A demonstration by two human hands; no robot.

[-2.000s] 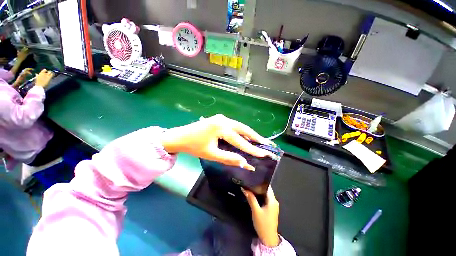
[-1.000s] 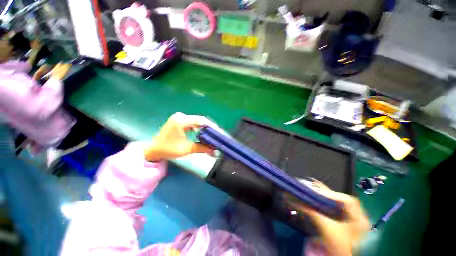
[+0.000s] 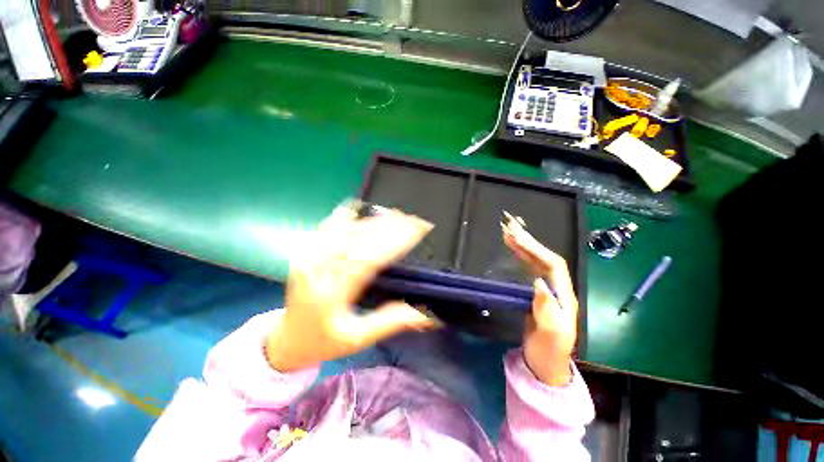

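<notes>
A tablet (image 3: 461, 287) is seen nearly edge-on, its blue-violet edge running left to right above the front part of the black two-slot tray (image 3: 472, 217). My left hand (image 3: 339, 289) is blurred at the tablet's left end, thumb and fingers spread apart; whether it grips the tablet is unclear. My right hand (image 3: 549, 311) is shut on the tablet's right end, with fingertips extended over the right slot. The visible back parts of both slots hold nothing. The tablet and my hands hide the tray's front.
A violet pen (image 3: 647, 284) and a small shiny dark-and-clear item (image 3: 613, 239) lie right of the tray. Behind are crumpled clear plastic (image 3: 610, 191) and an accessory tray (image 3: 685, 149) with a calculator (image 3: 553, 106). A tall black block (image 3: 777, 271) stands at the right.
The view has tilted down. The tablet has gone from slanted to nearly level left to right. My left hand's fingers have spread from their earlier pinch at the tablet's end.
</notes>
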